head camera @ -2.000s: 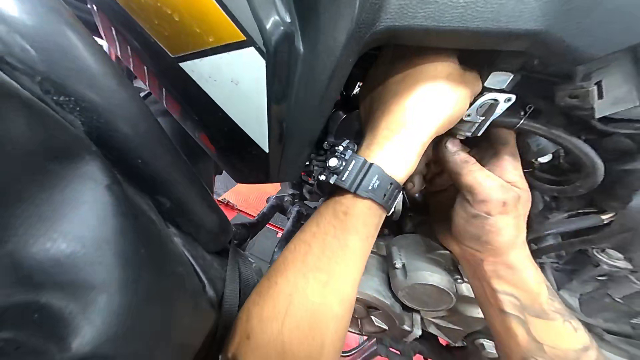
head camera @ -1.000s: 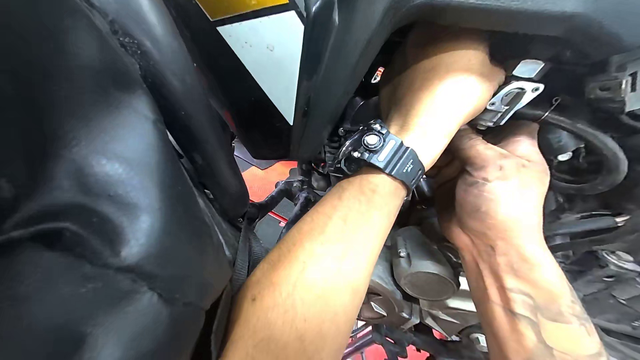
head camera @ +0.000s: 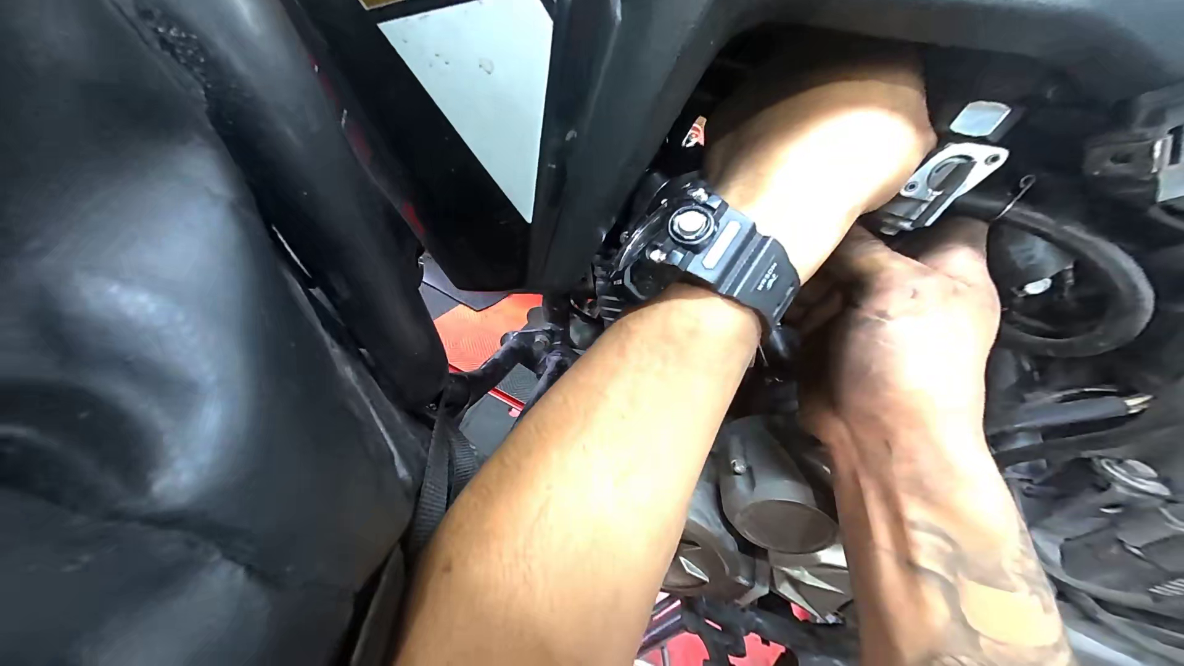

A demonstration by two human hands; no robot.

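Observation:
My left hand [head camera: 832,139], with a black wristwatch [head camera: 717,245] at its wrist, reaches in beneath a black plastic body panel of a motor vehicle; its fingers are hidden. Just below it my right hand [head camera: 916,305] is bent inward, its fingertips out of sight behind metal and rubber parts, so what it grips cannot be told. A metal flange with bolt holes [head camera: 953,185] lies right above the right hand's knuckles. A black rubber hose [head camera: 1110,277] curves to the right of that hand. Below the hands is a round grey metal engine part [head camera: 777,490].
A black padded cover, seemingly a seat [head camera: 166,370], fills the left side. The black panel edge [head camera: 629,139] overhangs the left wrist. A black strap [head camera: 435,490] hangs beside the left forearm. Cables and a connector [head camera: 1073,412] run on the right. Red flooring [head camera: 486,328] shows through the frame.
The view has shifted, so the vehicle sits differently in it. Both hands stay at the same spot near the flange; the right hand's thumb, visible two seconds ago, is now tucked farther in.

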